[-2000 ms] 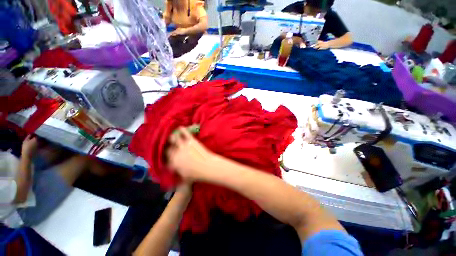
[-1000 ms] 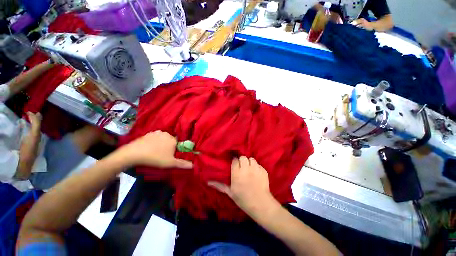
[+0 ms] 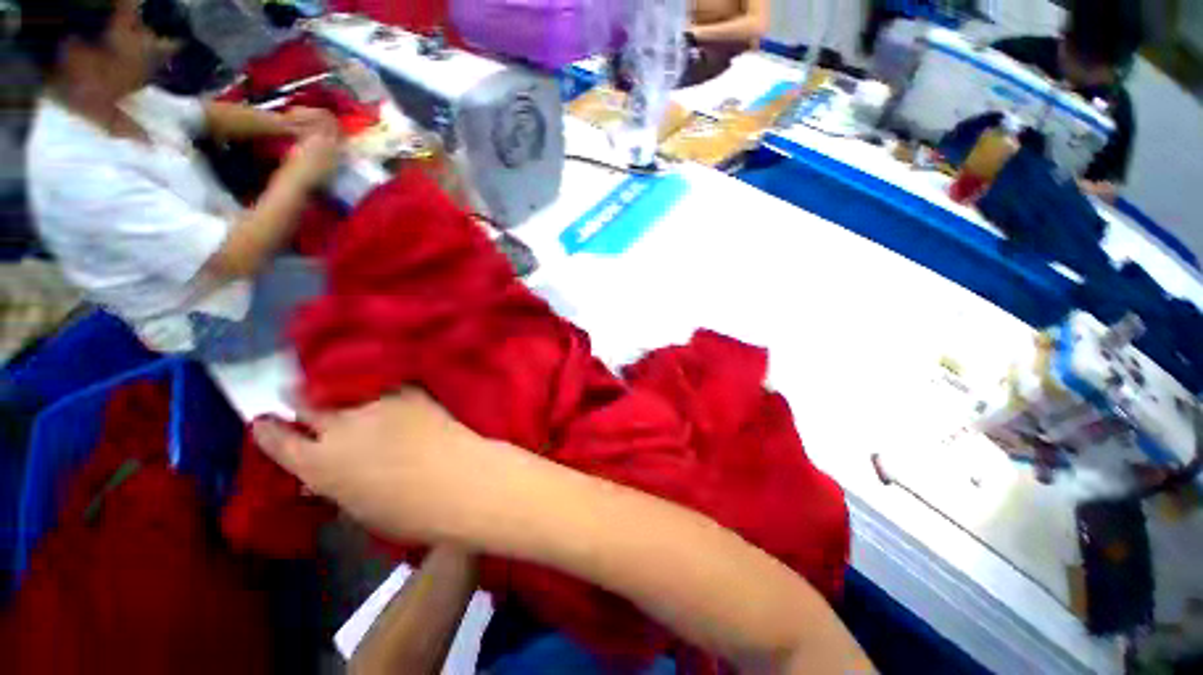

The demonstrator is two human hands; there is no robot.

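Observation:
A large bundle of red garment pieces (image 3: 449, 303) stretches from the left, over the front edge of the white table, to my lap. It is bunched and partly blurred. My right arm reaches across its front, and my right hand (image 3: 350, 455) holds the bundle's lower left side, its fingers blurred. Only my left forearm (image 3: 420, 620) shows at the bottom. My left hand is hidden behind my right arm and the cloth.
A blue crate (image 3: 178, 422) holding red cloth (image 3: 125, 567) stands low at left. A person in a white shirt (image 3: 132, 198) sits close by at left, near a grey-white machine end (image 3: 508, 139). A sewing machine (image 3: 1108, 396) and a dark phone (image 3: 1115, 560) are at right.
The view has turned left. The red bundle has moved off the table's middle to the left and toward me. My right hand has swung across to the left; my left hand has gone out of sight.

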